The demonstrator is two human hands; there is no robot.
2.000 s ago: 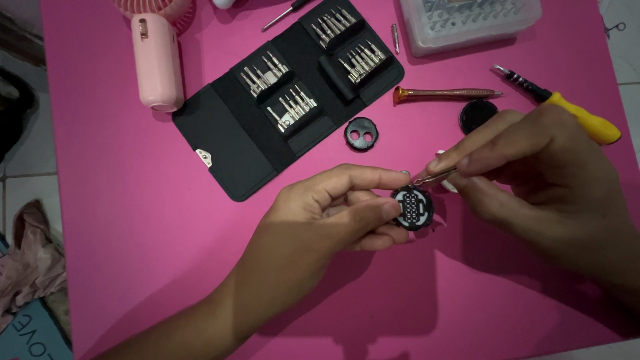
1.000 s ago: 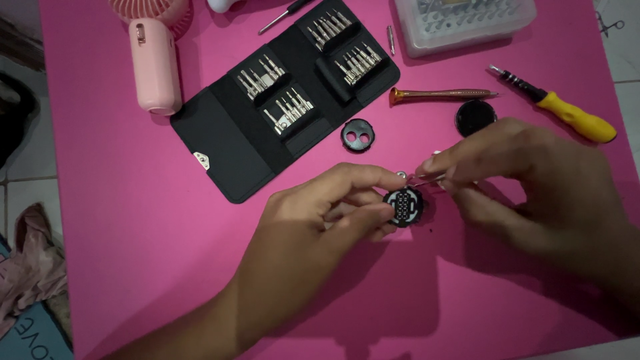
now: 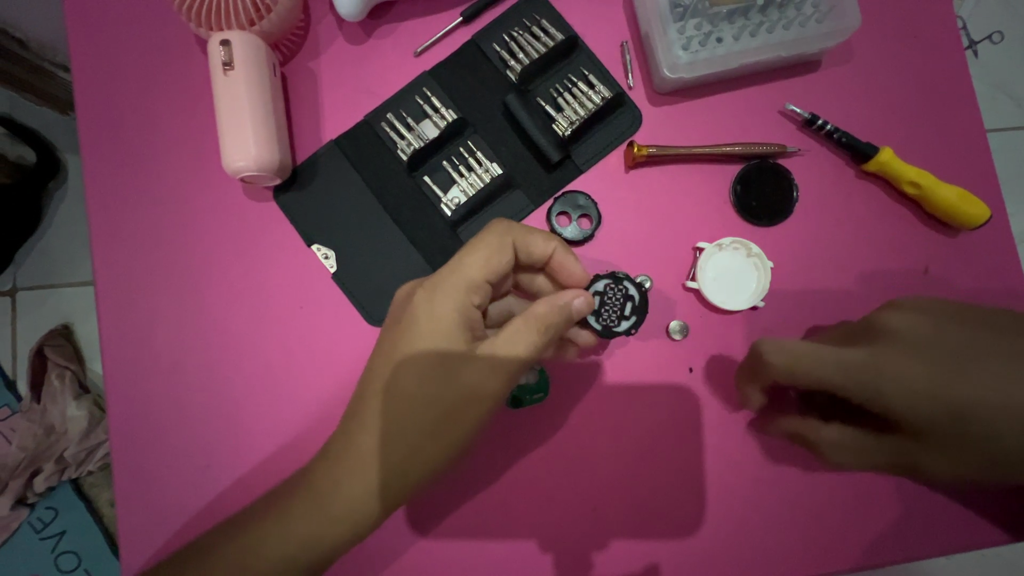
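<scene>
My left hand grips a round black digital watch module by its left edge, between thumb and fingers. One button cell shows at the module's upper right edge, and another button cell lies on the pink table to its right. My right hand is apart from the module at the right, blurred, its fingers curled; whether it holds anything is hidden. Between and above the hands lie a white watch case, a black disc and a black ring with two holes. A green round piece is partly under my left hand.
An unfolded black bit wallet lies behind my left hand. Beyond are a brown precision screwdriver, a yellow-handled screwdriver, a clear plastic bit box, a small metal bit and a pink handheld fan.
My right hand has moved away from the module to the right and down, uncovering the white watch case. The thin metal tool it held at the module's edge is no longer visible.
</scene>
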